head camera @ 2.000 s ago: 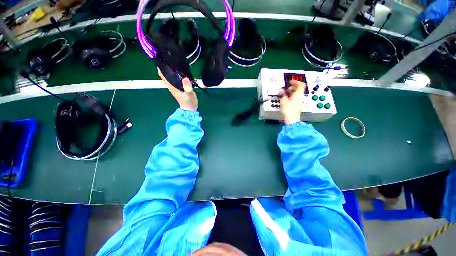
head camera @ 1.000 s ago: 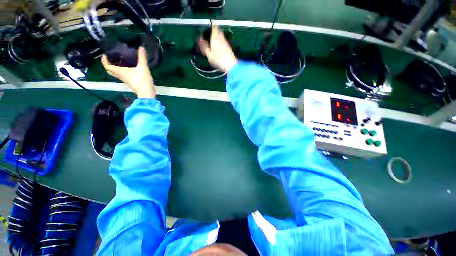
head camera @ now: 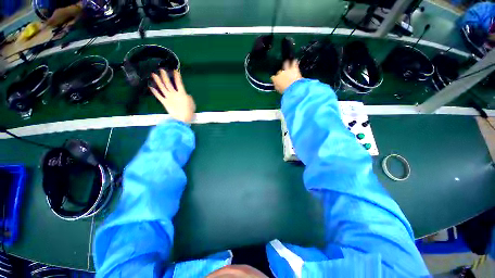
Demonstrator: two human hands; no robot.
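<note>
My left hand [head camera: 175, 99] is over the conveyor with its fingers spread, at the near edge of a black headset with a pale headband [head camera: 151, 64]; it holds nothing. My right hand [head camera: 287, 76] has its fingers curled at the lower end of an ear cup of another headset [head camera: 260, 68] on the conveyor; the contact is partly hidden and blurred. The white tester [head camera: 356, 115] is on the bench, mostly covered by my right sleeve, with green knobs showing at its right.
More headsets stand along the conveyor [head camera: 217, 98] behind a pale rail [head camera: 236, 117]. A headset [head camera: 105, 187] lies on the bench at left, beside a blue tray [head camera: 19, 203]. A pale tape roll [head camera: 396, 167] lies right of the tester. A slanted metal post [head camera: 456, 87] stands at right.
The headset my left hand held up is down on the conveyor, unlit, and that hand has opened. My right hand has moved from the tester to a conveyor headset. The view has shifted.
</note>
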